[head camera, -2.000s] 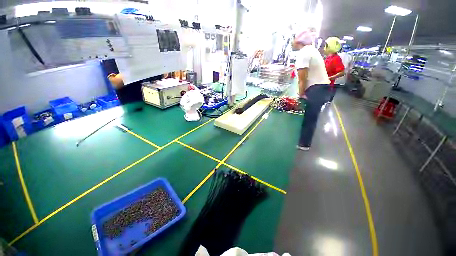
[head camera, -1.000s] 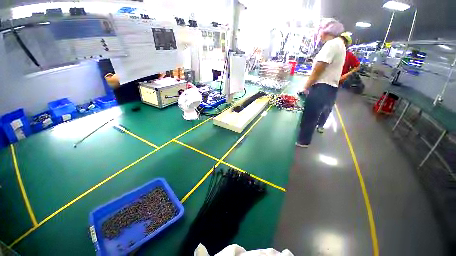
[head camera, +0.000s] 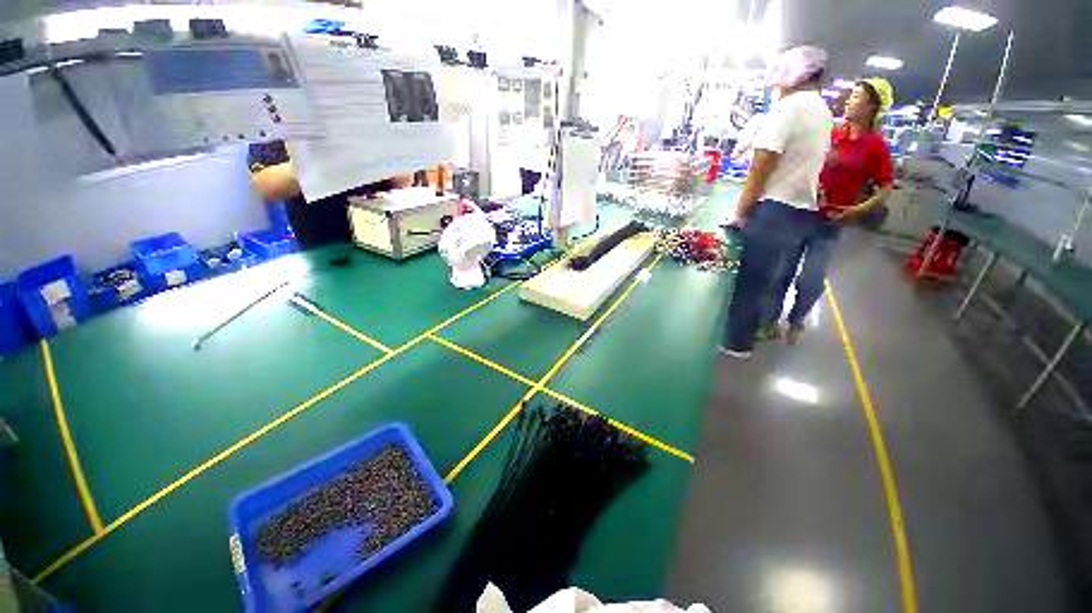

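Note:
A fanned bundle of thin black cables (head camera: 539, 509) lies on the green mat (head camera: 275, 461) just in front of me, with its small ends pointing away. A shallow blue tray (head camera: 243, 515) stands to its left and holds many small grey-brown metal parts (head camera: 389, 491), with bare blue bottom showing toward the near side. White fabric (head camera: 575, 602) shows at the bottom edge; I cannot tell whether it is a sleeve, clothing or a glove. Neither my left hand nor my right hand can be made out.
A long cream tray (head camera: 569, 293) holds black cables beyond the bundle. A white fan-like object (head camera: 465, 246) and a metal-edged case (head camera: 401, 222) stand behind. Blue bins (head camera: 50, 293) line the far left. Two people (head camera: 778, 180) stand at the bench's right edge by the grey walkway (head camera: 790, 479).
The person in white has moved right along the bench. The person in red now shows more fully beside them. The view has shifted slightly; tray and cable bundle look unchanged on the mat.

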